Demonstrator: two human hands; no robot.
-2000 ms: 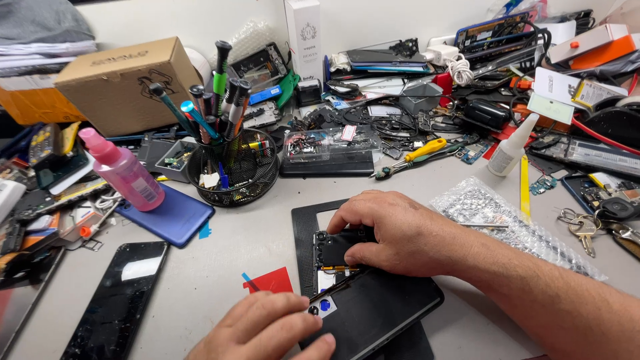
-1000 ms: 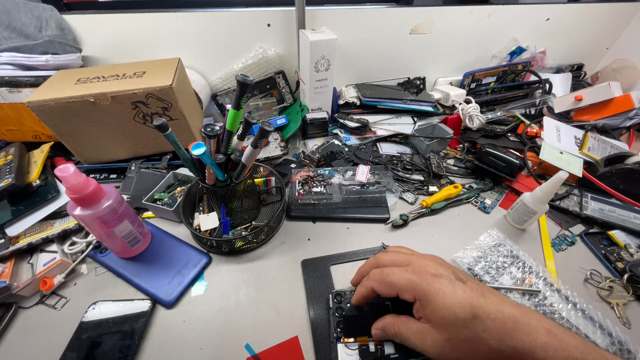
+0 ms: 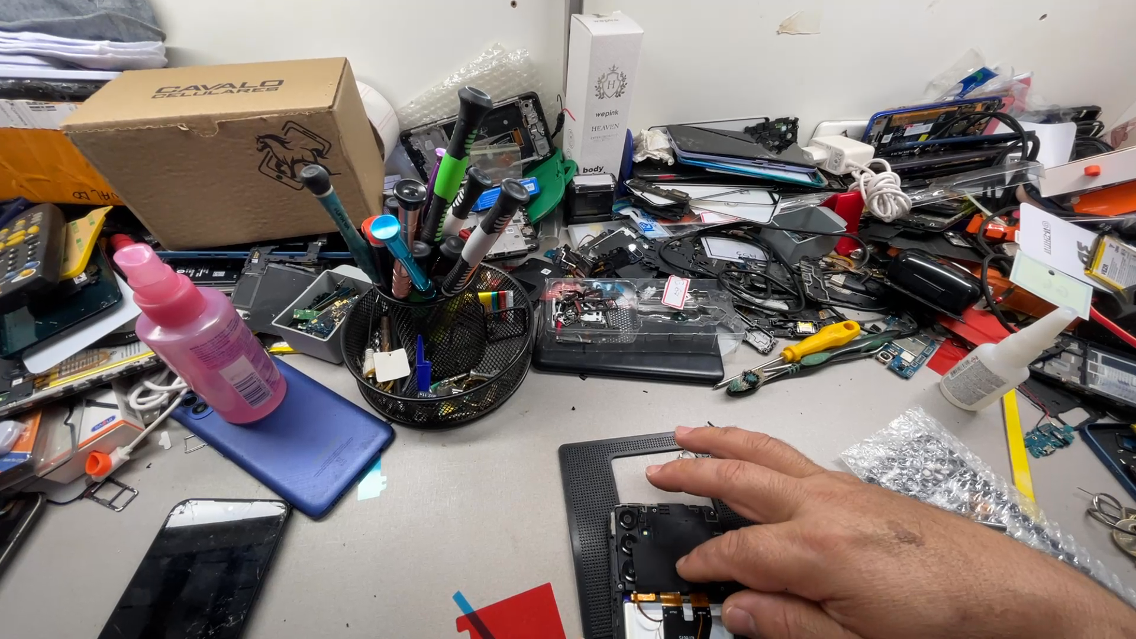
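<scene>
An opened smartphone [image 3: 661, 541] lies on a black perforated mat [image 3: 581, 506] at the bottom centre, its rear camera lenses, black inner cover and flex cables exposed. My right hand [image 3: 799, 524] rests over its right side, with fingertips on the black cover and the fingers spread; whether it grips anything is hidden. Left of the mat is a red sheet [image 3: 528, 617] with a blue strip across its corner. My left hand is out of view.
A black mesh organizer [image 3: 439, 390] with screwdrivers stands behind. Left are a pink spray bottle [image 3: 209, 355] on a blue phone [image 3: 328, 444] and a cracked phone [image 3: 200, 568]. Yellow-handled pliers [image 3: 821, 340], a white glue bottle [image 3: 994, 368] and bubble wrap [image 3: 941, 479] lie right.
My left hand, near the phone two seconds ago, has left the view. The dark panel over the phone's lower part no longer shows. The view has shifted. My right hand's fingers have spread.
</scene>
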